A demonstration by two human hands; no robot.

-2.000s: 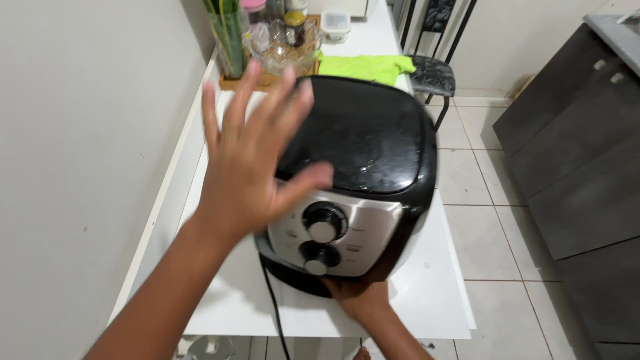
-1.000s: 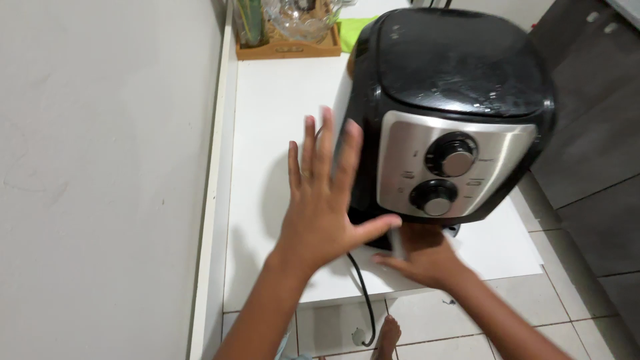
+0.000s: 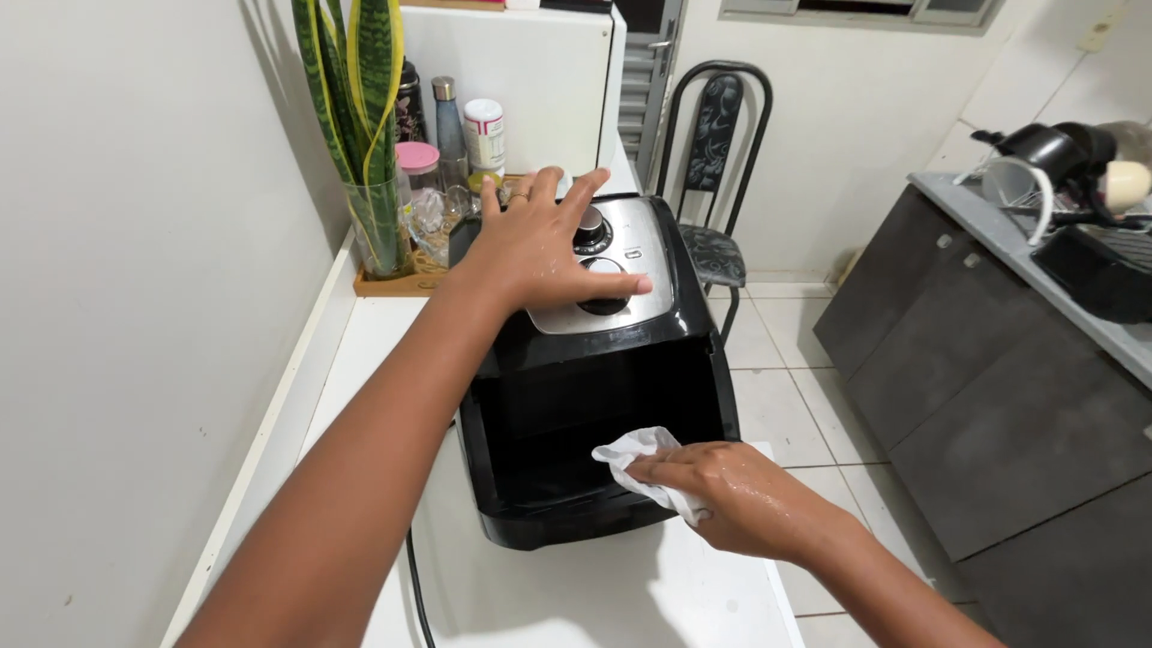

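Note:
A black air fryer [image 3: 504, 531] with a silver control panel [image 3: 652, 261] and two round knobs stands on a white table, its front cavity exposed with no basket inside. My left hand [image 3: 540, 247] lies over the control panel with its fingers spread, partly covering the knobs. In my right hand [image 3: 729, 490] is a crumpled white cloth [image 3: 643, 450], held at the lower right edge of the cavity. Drops of water show on both hands. A black power cord [image 3: 416, 585] hangs at the left of the fryer.
Behind the fryer, a wooden tray [image 3: 396, 286] holds a snake plant in a glass vase [image 3: 378, 229], bottles and glassware. A black metal chair [image 3: 715, 171] stands beyond the table. At right, dark cabinets [image 3: 954, 333] carry a grey counter with a dish rack [image 3: 1017, 193] and pans.
The air fryer's front cavity now faces me, and the white cloth has come into view in my right hand. My left hand has come onto the control panel. The view has tilted up.

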